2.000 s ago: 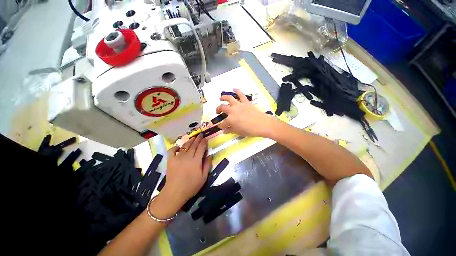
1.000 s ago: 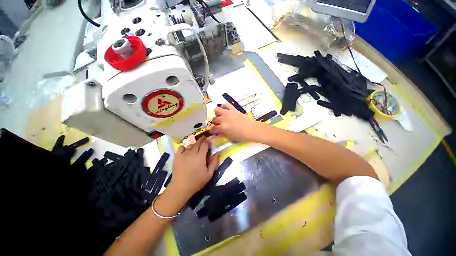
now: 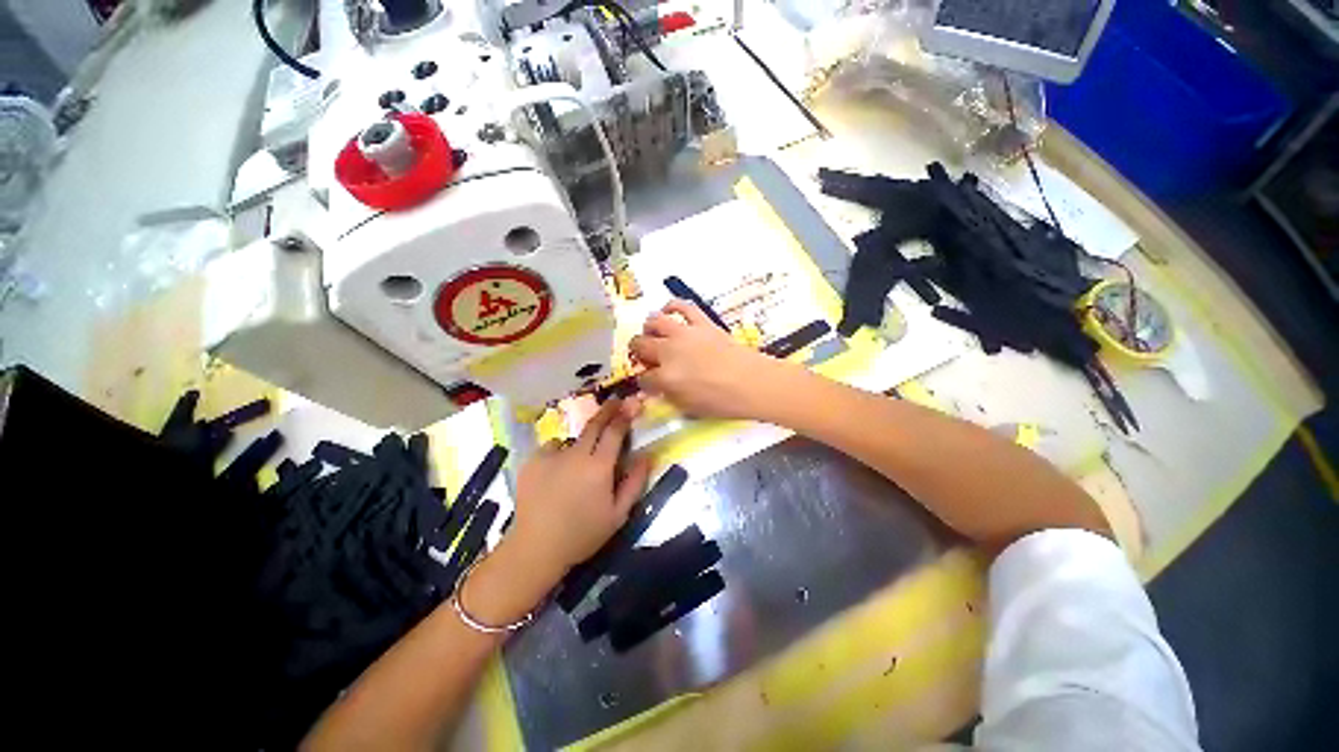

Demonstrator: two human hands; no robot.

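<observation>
My left hand [image 3: 570,492] and my right hand [image 3: 693,364] meet beside the needle area under the white sewing machine head [image 3: 455,272]. Their fingertips are on a small black strip [image 3: 624,389], mostly hidden by the fingers. Two more black strips lie on the pale template [image 3: 734,279], one slanting behind my right hand [image 3: 693,301] and one to its right [image 3: 800,340]. A small group of black strips [image 3: 654,585] lies on the shiny metal plate [image 3: 764,588], close to my left wrist.
A large pile of black strips [image 3: 360,522] lies at left beside the black box [image 3: 132,588]. Another pile [image 3: 984,265] lies at right, near the yellow tape roll [image 3: 1126,319] and dark snips [image 3: 1112,394]. A clear plastic bag [image 3: 933,103], grey screen [image 3: 1021,30] and blue bin [image 3: 1167,88] are behind.
My right hand has moved left and down to meet my left hand at the strip. Two strips on the template now show uncovered. The whole view has shifted slightly.
</observation>
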